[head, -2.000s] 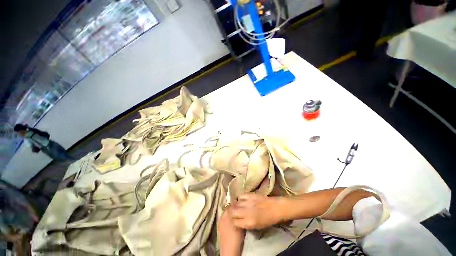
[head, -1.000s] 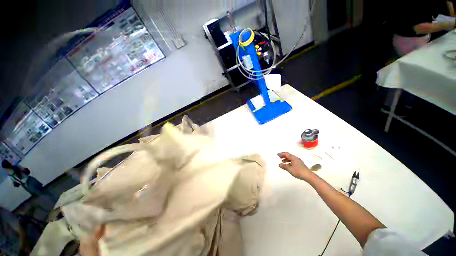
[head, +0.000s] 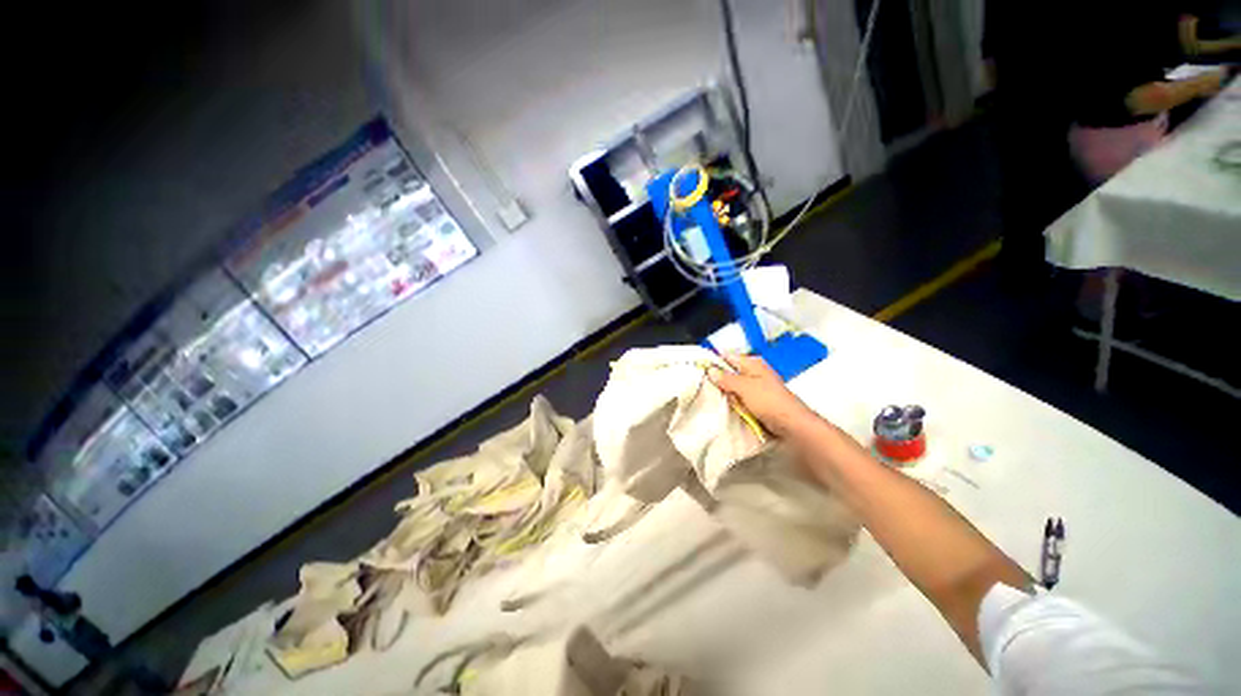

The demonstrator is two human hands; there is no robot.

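A floppy beige bag body with a yellow edge strip hangs raised over the middle of the table. My right hand grips its upper right edge, arm stretched forward. Its lower part is blurred. My left hand is not in view. More beige bag pieces lie at the bottom edge of the picture, partly cut off.
A heap of beige pieces lies at the table's left. A blue stand is at the back corner. A red-based pot and a small dark tool lie at right. A person is at another table, upper right.
The large bag heap that was in front has gone from there. My right hand, empty a second ago, now holds a beige bag body up. My left hand has left the picture. The view has tilted up.
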